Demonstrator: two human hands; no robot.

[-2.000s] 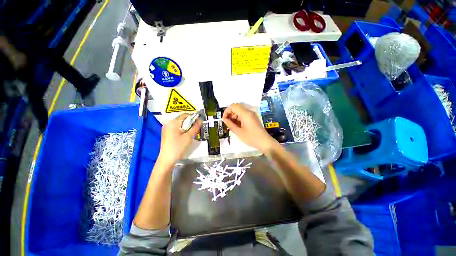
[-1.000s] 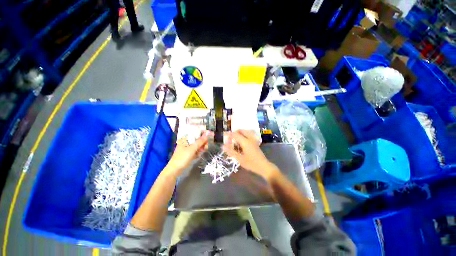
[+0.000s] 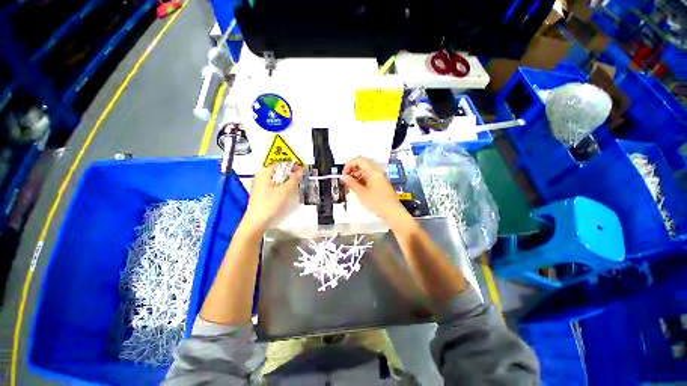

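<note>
My left hand point(image 3: 273, 193) is at the left side of the dark and silver fixture point(image 3: 334, 192), with a bunch of white sticks point(image 3: 282, 173) between its fingers. My right hand point(image 3: 367, 185) is at the fixture's right side, its fingertips closed on the right end of one white stick point(image 3: 326, 177). That stick lies level across the upright black strip point(image 3: 322, 147); its left end reaches toward my left fingertips. Whether the jaws touch it I cannot tell. A loose pile of white sticks point(image 3: 330, 261) lies on the grey metal tray point(image 3: 301, 317) below.
A blue tote point(image 3: 68, 264) full of white sticks stands at left. A clear bag point(image 3: 482, 203) of sticks and a control panel point(image 3: 399, 177) are at right. The white machine body point(image 3: 324, 90) is ahead, red scissors point(image 3: 450, 64) on a ledge. A blue stool point(image 3: 587, 226) stands farther right.
Since one second ago, both hands have moved up from just above the stick pile to the fixture, and a stick now lies across the black strip. The person on the aisle is out of view.
</note>
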